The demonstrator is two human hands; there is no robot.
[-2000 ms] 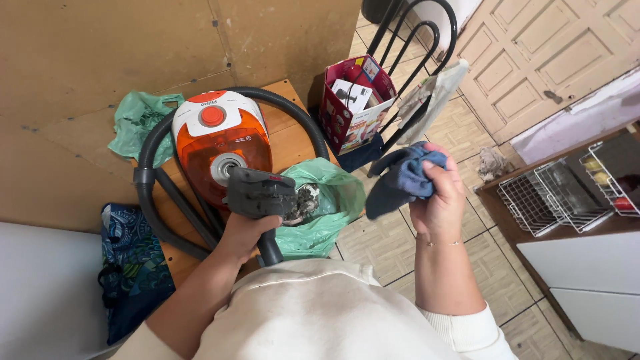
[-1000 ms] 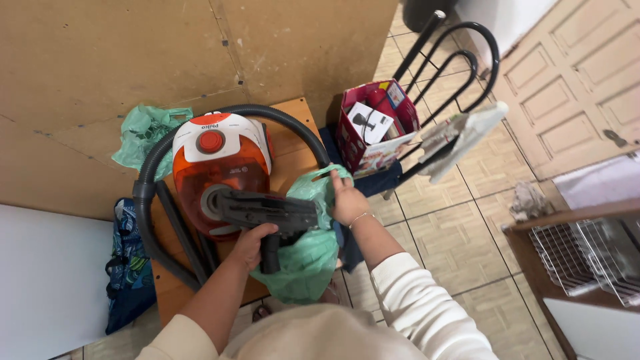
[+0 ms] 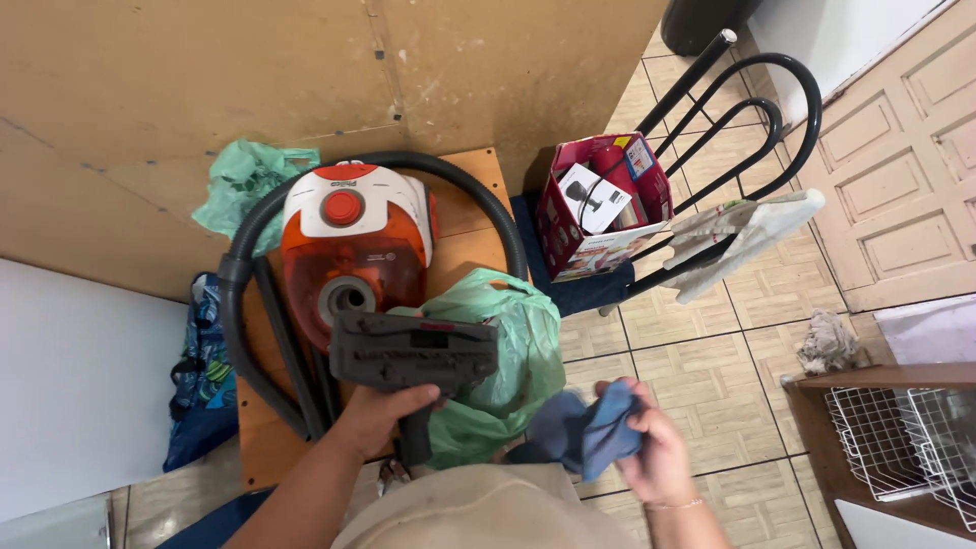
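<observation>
My left hand grips the neck of a dark grey vacuum floor head, its slotted underside facing up. In my right hand is a crumpled blue cloth, held to the right of the floor head. An orange and white canister vacuum cleaner sits on a small wooden table, its round hose port uncovered. Its black corrugated hose loops around it, and dark tubes lie alongside. A green plastic bag stands open just behind the floor head.
A box of items rests on a chair with a black tubular back, where a cloth hangs. Another green bag lies by the brown panel. Wire baskets sit in a cabinet at the right.
My right hand has moved from the green bag to the right and now holds the blue cloth. The floor head in my left hand has turned so its underside shows.
</observation>
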